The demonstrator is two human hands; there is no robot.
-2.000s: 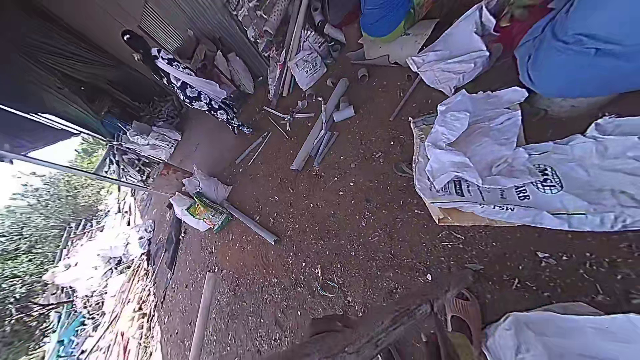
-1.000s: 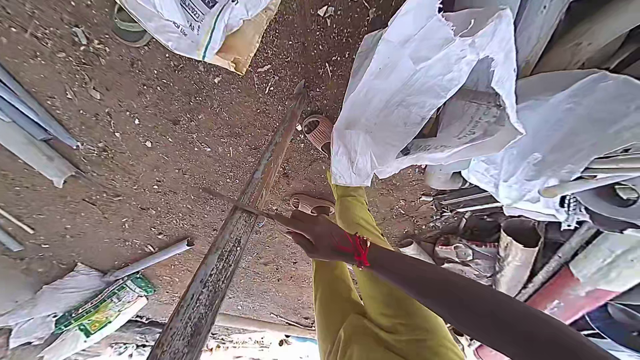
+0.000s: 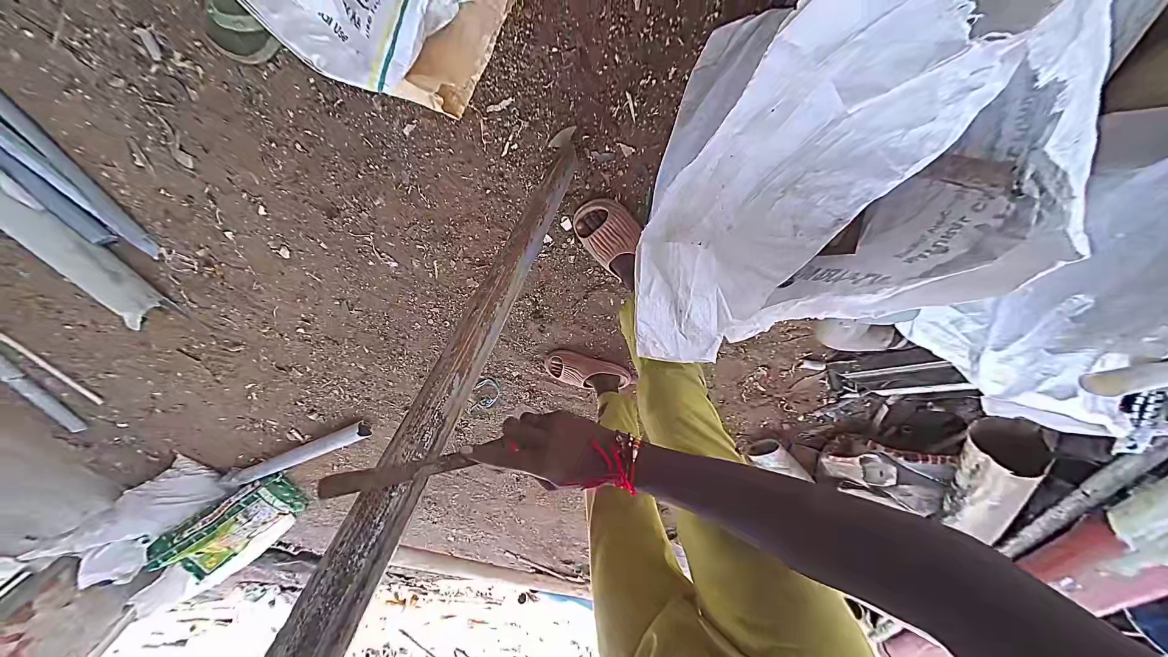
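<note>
My right hand, with red threads at its wrist, holds a short flat brown bar; whether it is wood or rusty metal I cannot tell. The bar lies across a long weathered pole, which runs from the bottom edge up towards my sandalled feet. A small pale curved piece shows at the pole's far end. My left hand is out of view. Beneath my right arm are my yellow-green trousers.
Large white woven sacks stand at the right, above pipe pieces. Grey pipes lie on the dirt at the left, and a green printed bag at the lower left. Another sack is at the top, beside a green sandal.
The view has swung from the wider yard down to my legs and the pole. Since one second ago, the bar in my right hand has tilted, its free end now lower in the view.
</note>
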